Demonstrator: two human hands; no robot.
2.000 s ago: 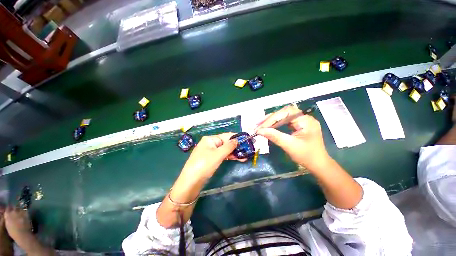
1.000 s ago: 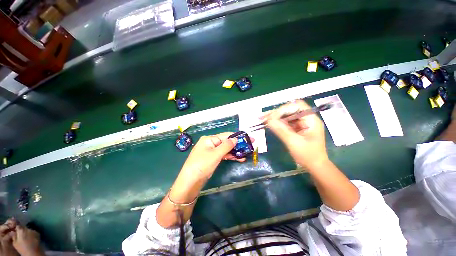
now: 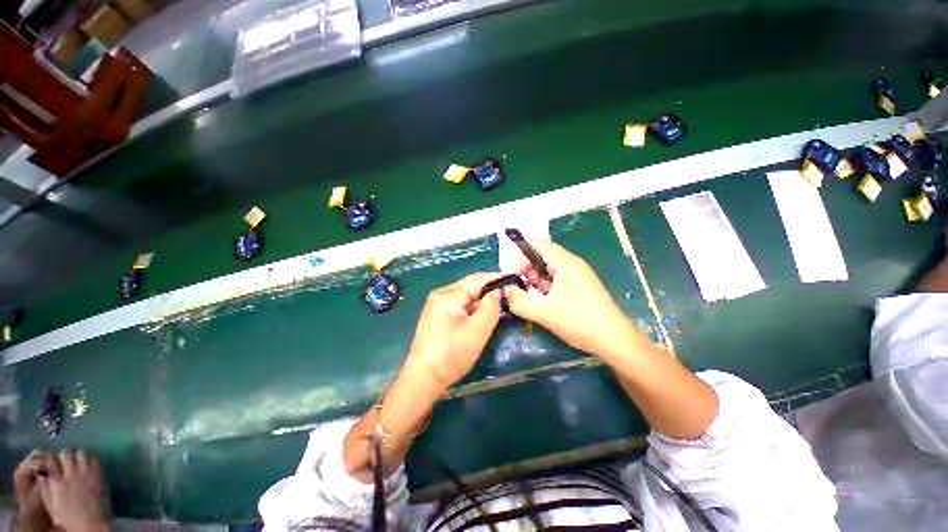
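A small black device unit (image 3: 506,293) is between my two hands at the middle, seen nearly edge-on and mostly hidden by the fingers. My left hand (image 3: 457,324) grips it from the left. My right hand (image 3: 567,301) is closed around dark tweezers (image 3: 528,253) and its fingertips touch the unit's right side. The tweezers' tip is hidden. A bit of yellow tab shows below the unit. A white strip (image 3: 517,249) lies behind the hands.
Another unit (image 3: 382,292) lies left of my hands. Two white strips (image 3: 713,246) lie to the right. Units with yellow-edged pieces sit on the green belt (image 3: 582,94) beyond the pale rail (image 3: 437,231), several clustered far right. Another person's hands (image 3: 64,490) are lower left; a white sleeve is right.
My right hand has come back in to the unit, and the tweezers now point more upright. The unit has turned from face-up to nearly edge-on. The belt units have shifted left.
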